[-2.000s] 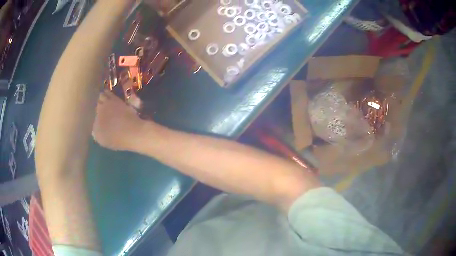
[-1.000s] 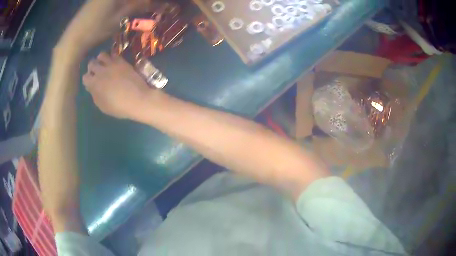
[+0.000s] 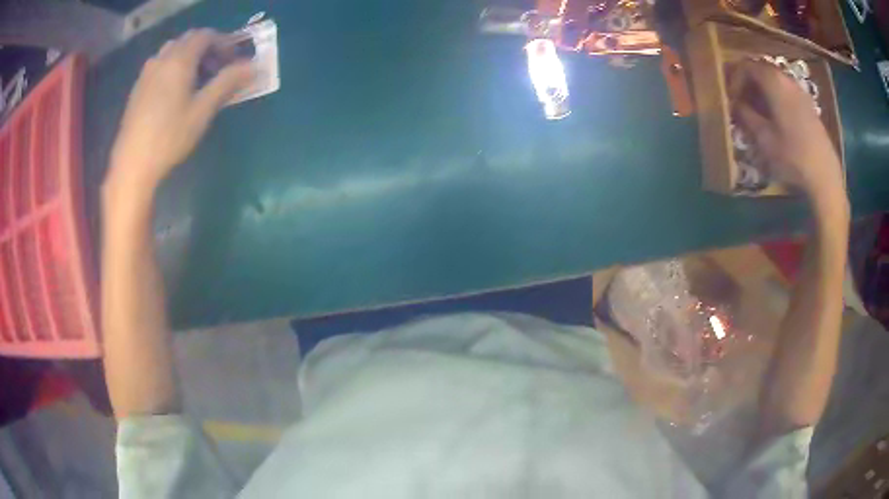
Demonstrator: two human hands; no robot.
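Observation:
My left hand (image 3: 185, 93) is at the upper left of the bench, its fingers and thumb on a pale housing frame (image 3: 265, 60). The frame's right edge shows; my fingers cover the rest. My right hand (image 3: 785, 122) is down in the shallow brown ring box (image 3: 718, 117) at the right, over white rings (image 3: 751, 175). It is blurred, and whether it holds a ring cannot be seen. Shiny copper-orange metallic plates (image 3: 624, 41) lie in a loose pile left of the box. One bright silvery plate (image 3: 547, 78) lies nearer me.
A pink-red parts tray (image 3: 44, 224) with long compartments stands at the far left. The brown plate box (image 3: 824, 27) is beyond the ring box. Below the bench edge, a carton holds a crumpled clear plastic bag (image 3: 673, 317) and copper pieces.
The view has swung, showing the bench edge nearly level. My hands, earlier near the plate pile, are now far apart: left on a frame, right in the ring box.

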